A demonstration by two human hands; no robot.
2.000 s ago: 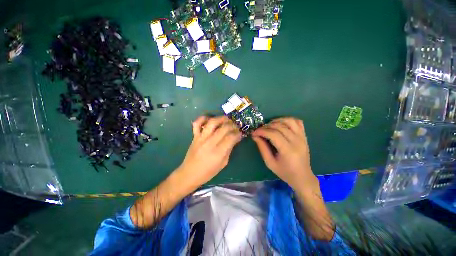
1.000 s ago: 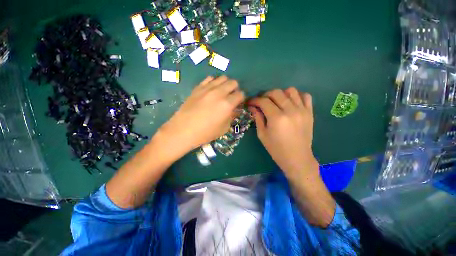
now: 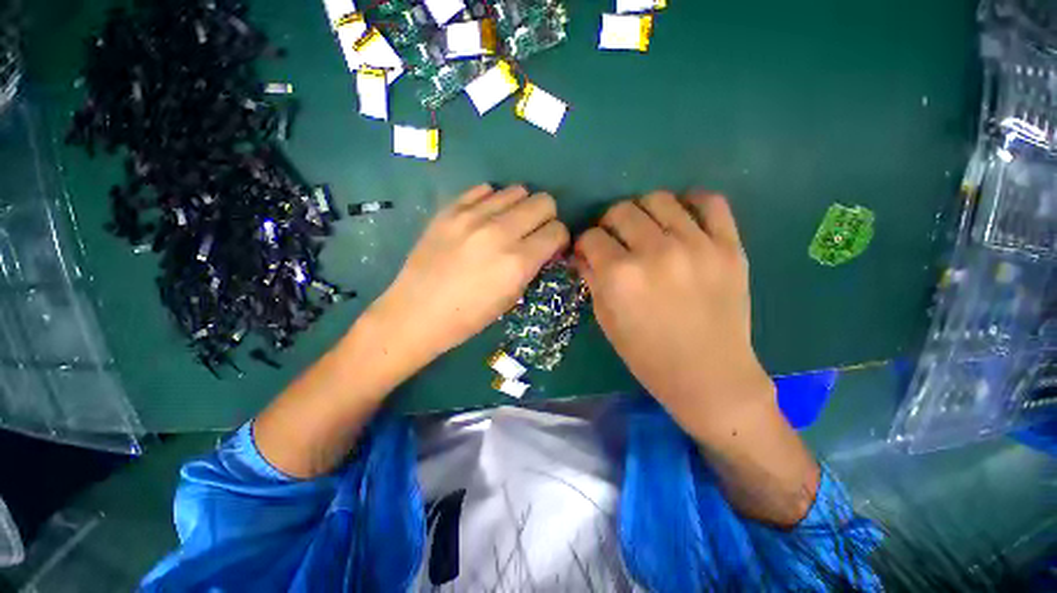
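A cluster of circuit boards lies in front of me, with white pouch batteries sticking out at its near left end. My left hand and my right hand both pinch at the far end of this cluster, fingertips almost meeting. The fingers hide the gripped edge, and any small part between them cannot be seen. A pile of black flex parts lies at the left, and a single black flex part lies just right of it.
More circuit boards with batteries lie at the far side. A bright green piece lies at the right. Clear trays stand at the left and right edges. A blue bin shows below the bench edge.
Since two seconds ago the board cluster has turned, so its batteries now point towards me instead of away. Both hands have moved to its far end. The view has shifted slightly.
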